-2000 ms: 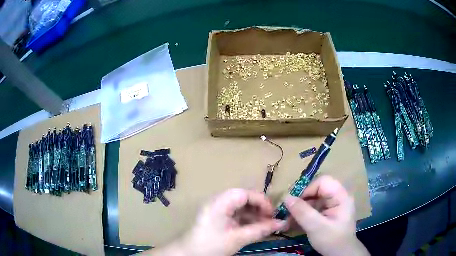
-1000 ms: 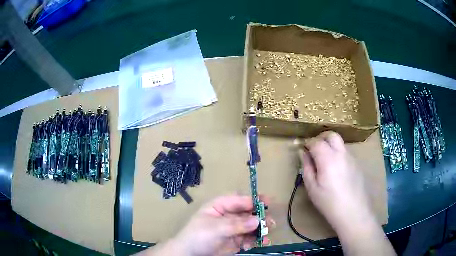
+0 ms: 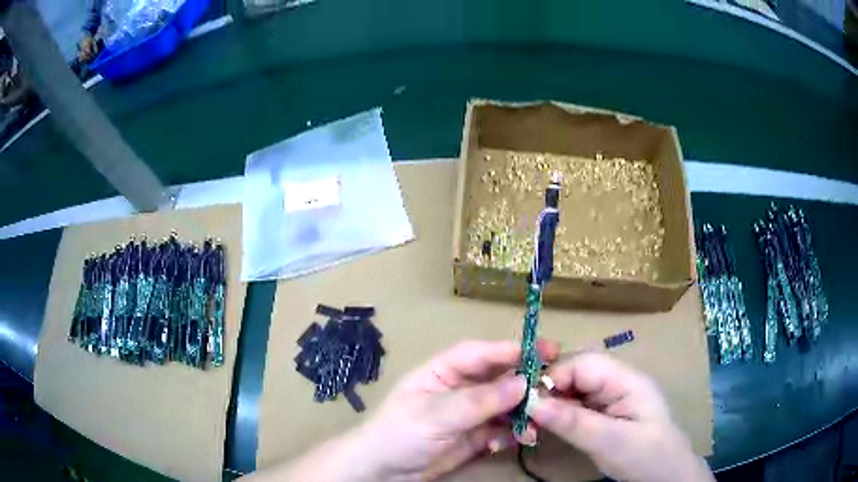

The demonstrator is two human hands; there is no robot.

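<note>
My left hand (image 3: 466,400) grips the lower green part of a slim circuit board (image 3: 532,329), held upright. Its dark sleeved length and pale tip rise in front of the cardboard box (image 3: 574,294). My right hand (image 3: 602,405) is at the board's lower right side, its fingertips pinching a small white connector (image 3: 547,381) against or close beside the board; whether it is plugged in cannot be told. A dark lead (image 3: 529,463) hangs below the hands. A small dark display piece (image 3: 618,339) lies on the cardboard sheet right of the board.
The box holds many small gold parts (image 3: 630,207). Left of it are a pile of black pieces (image 3: 341,353) and a labelled plastic bag (image 3: 325,226). Rows of boards lie on the left cardboard (image 3: 150,306) and right bench (image 3: 790,282). A blue tub (image 3: 155,42) stands far left.
My right hand has come from the lead near the box to the board's lower end, bringing the white connector. The board now appears farther right in view, over the box. The small display piece is uncovered.
</note>
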